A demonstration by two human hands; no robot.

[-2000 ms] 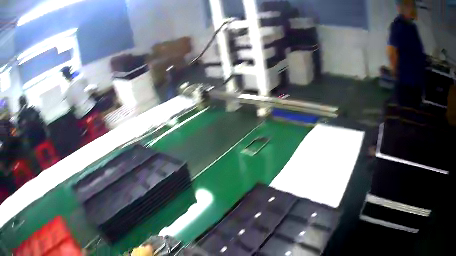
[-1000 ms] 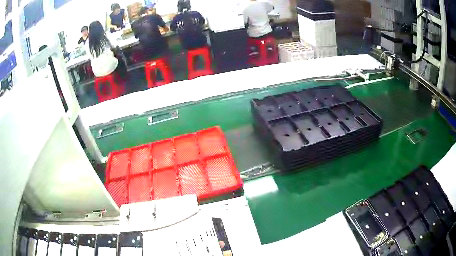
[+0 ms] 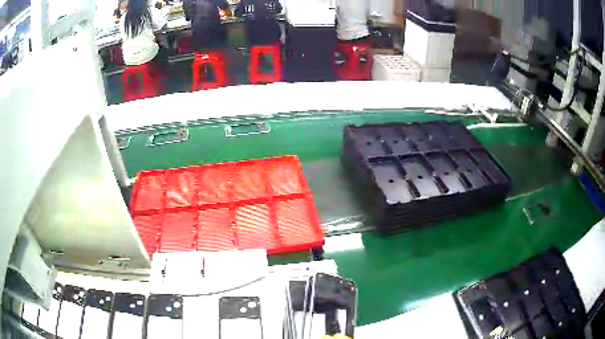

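Phone middle frames (image 3: 164,306) lie side by side on the white infeed strip at the lower left. One frame (image 3: 241,307) lies a little apart, to their right. More frames (image 3: 334,290) stand close together at the bottom centre, seemingly tilted. A small fingertip (image 3: 336,336) shows below them at the bottom edge; which hand it belongs to I cannot tell. The rest of both hands is out of the picture, so their grip is hidden. A black blister tray (image 3: 531,292) at the lower right has a frame in its near-left pocket.
A red tray (image 3: 232,208) lies behind the white guide plate (image 3: 209,268). A stack of black trays (image 3: 431,172) stands on the green conveyor belt (image 3: 411,265), with loose frames (image 3: 247,129) around. A machine panel (image 3: 86,192) rises at left. Seated workers (image 3: 139,33) are beyond.
The view has tilted down and shifted slightly. A separate frame now shows right of the row, and upright-looking frames show at bottom centre. Loose belt frames appear further right along the far side.
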